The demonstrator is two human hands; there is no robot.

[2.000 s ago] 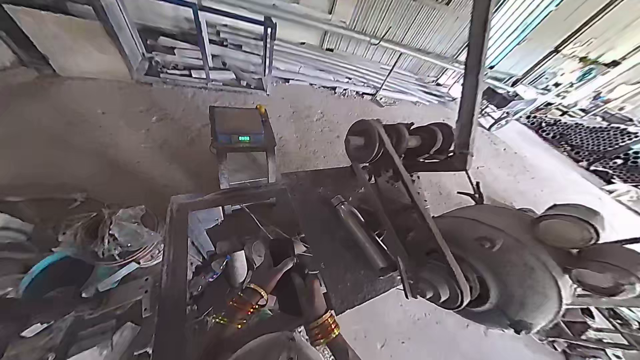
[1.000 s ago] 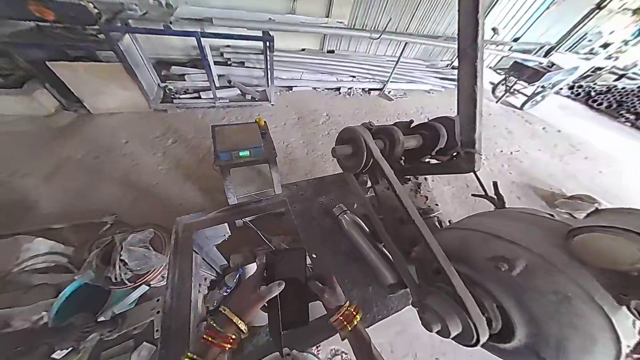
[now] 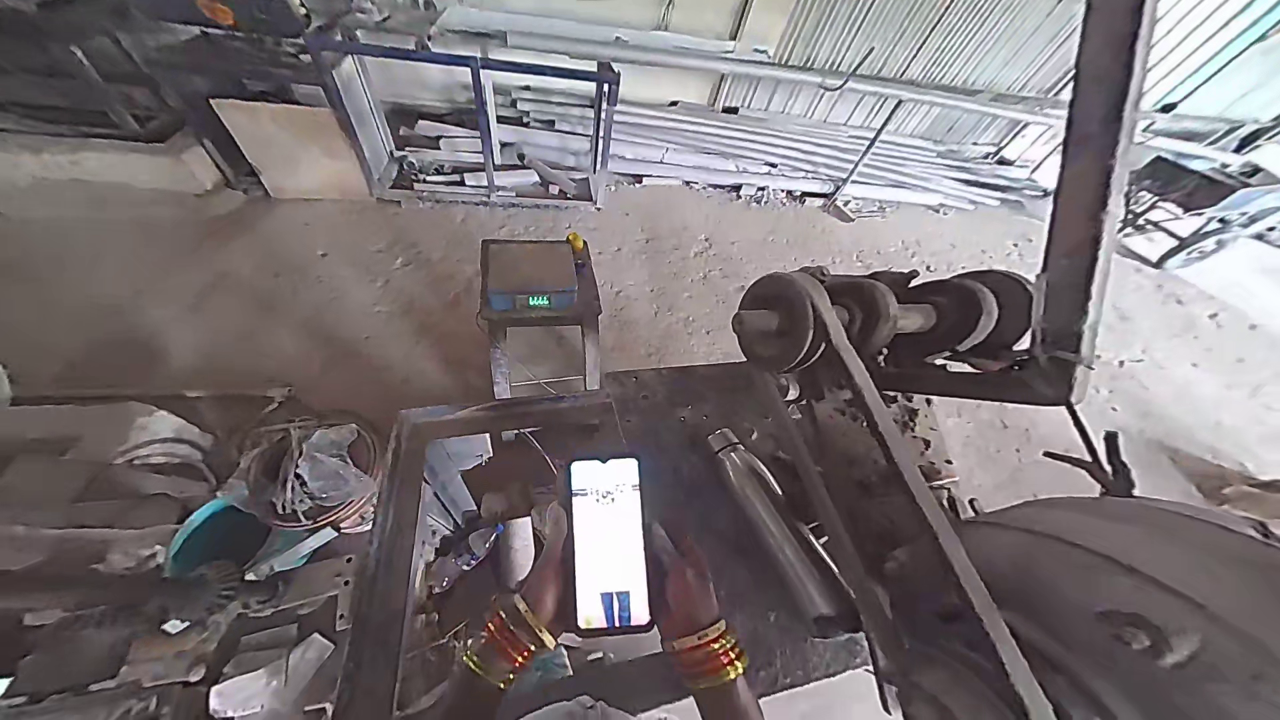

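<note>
A smartphone [image 3: 610, 545] with a bright, lit screen is upright in both my hands, above a dark metal machine frame. My left hand [image 3: 545, 570] grips its left edge, with red and gold bangles at the wrist. Along the right edge lies my right hand [image 3: 685, 580], also with bangles. To the right of the phone, a steel bottle [image 3: 775, 525] lies slanted on the dark metal top. A white cylindrical object [image 3: 516, 552] shows just left of my left hand, inside the frame's opening.
A belt [image 3: 900, 460] runs from pulleys [image 3: 790, 320] down beside a large round machine housing [image 3: 1120, 600] on the right. Beyond the frame stands a digital weighing scale [image 3: 530, 275] on a stand. Scrap and a wire coil [image 3: 310, 475] lie at left. Long pipes [image 3: 800, 150] lie along the wall.
The phone's screen was dark one second ago and is now lit. Two seconds ago my hands were closer together around a dark object.
</note>
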